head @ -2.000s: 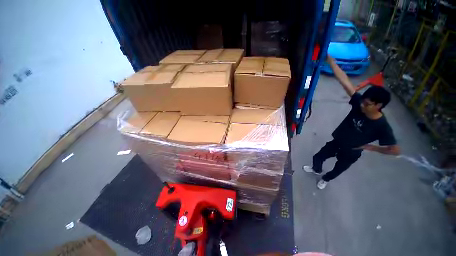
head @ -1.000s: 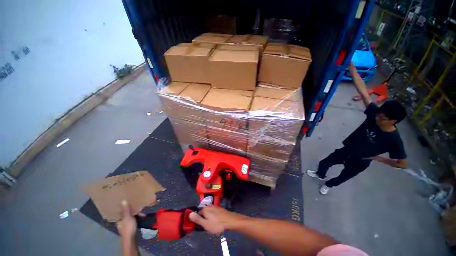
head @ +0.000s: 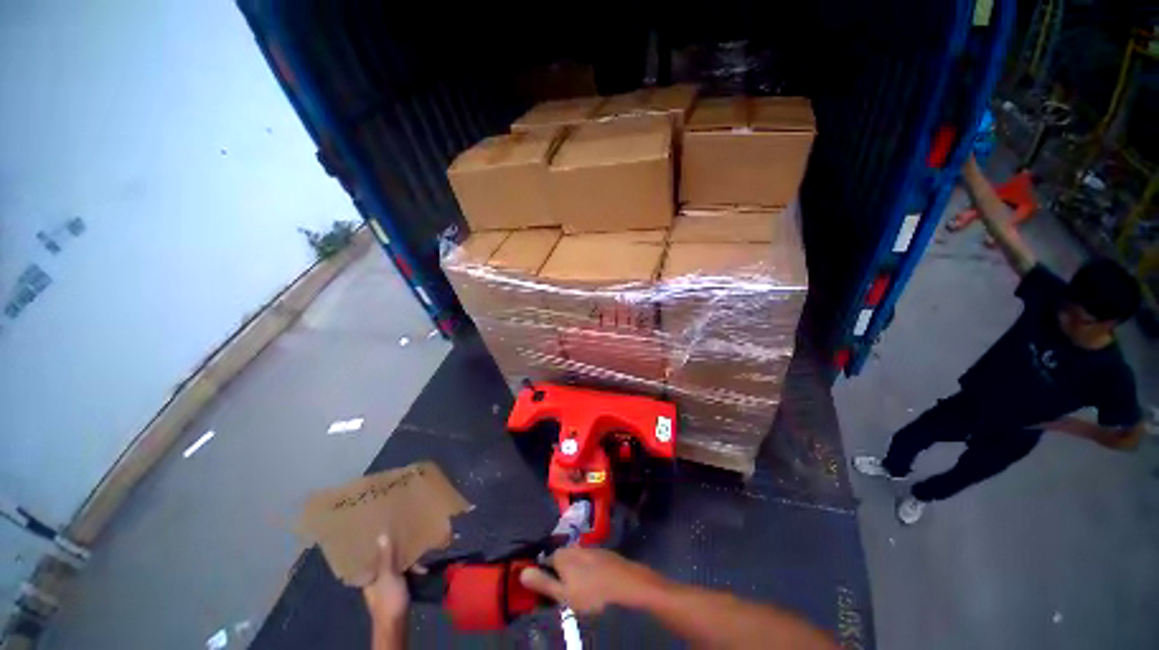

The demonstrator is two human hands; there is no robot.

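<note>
My left hand holds the torn cardboard tally sheet, thumb on its face, at the left end of the tiller handle. Whether its fingers also touch the handle cannot be told. My right hand is closed on the handle's right side. The red pallet truck stands against the load; its forks are hidden. Brown cartons lie loose on top of lower cartons bound in stretch wrap. The load stands at the truck box opening.
The dark platform lies under the pallet truck. The blue truck box has dark inner walls. A person in dark clothes stands at right, one arm raised to the truck's side. A white wall and kerb run along the left.
Both hands and the cardboard have come into view since the oldest frame. The load and pallet truck are further forward, nearer the truck box. The person appears further right.
</note>
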